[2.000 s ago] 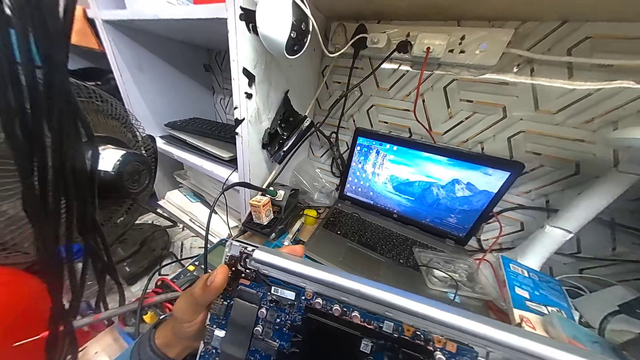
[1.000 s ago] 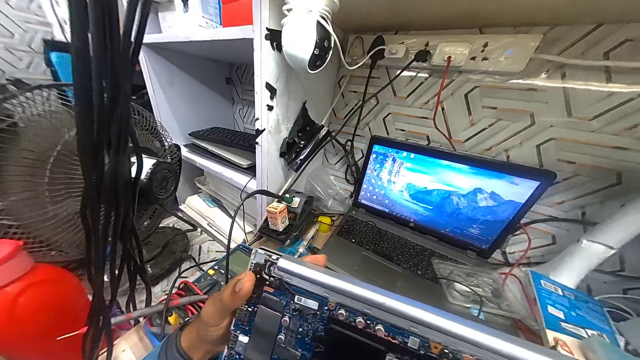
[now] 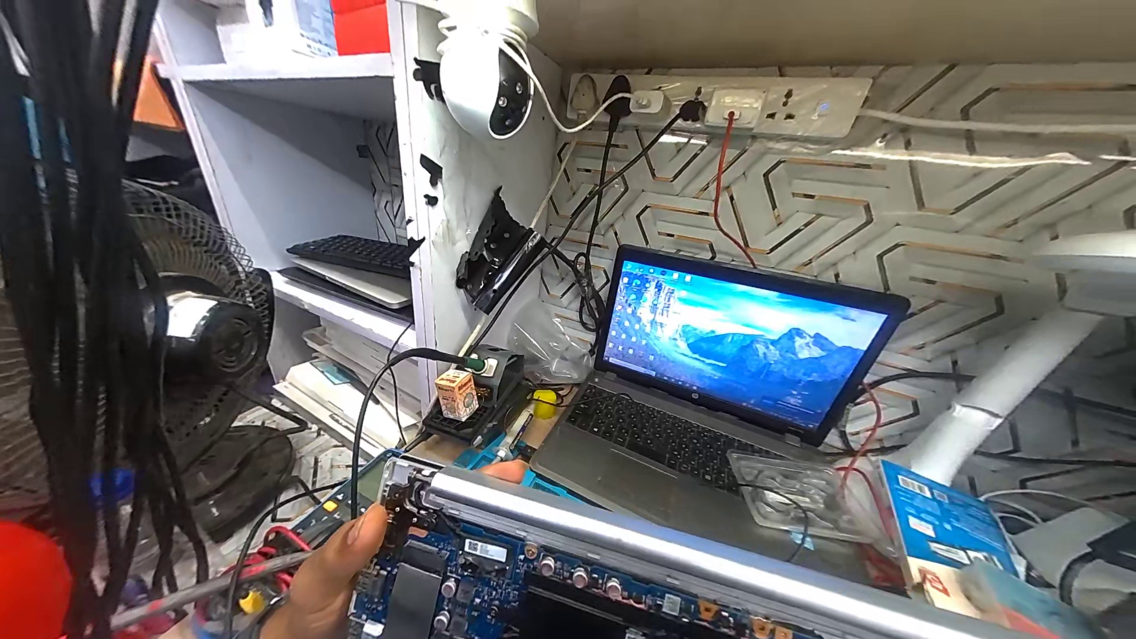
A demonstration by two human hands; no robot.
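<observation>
An opened laptop base with its blue circuit board (image 3: 479, 572) bare fills the bottom of the view, tilted up, its silver hinge bar (image 3: 674, 541) running along the far edge. My left hand (image 3: 333, 568) grips its left corner, thumb on the near side and fingertips showing behind the bar. My right hand is out of view. Behind the base, an open HP laptop (image 3: 745, 346) stands on the bench with its screen lit. A soldering iron stand (image 3: 501, 377) with a small orange and white box (image 3: 457, 395) is left of that laptop.
A digital multimeter (image 3: 373, 484) lies beyond my left hand. Black cables (image 3: 89, 266) hang at the left before a fan (image 3: 213, 328). A clear plastic tray (image 3: 799, 497) rests on the laptop's right side, near a blue box (image 3: 945, 519). A camera (image 3: 488, 80) hangs above.
The view has shifted left since the oldest frame, bringing the red object and more of the fan into sight. My left hand keeps its grip on the laptop base.
</observation>
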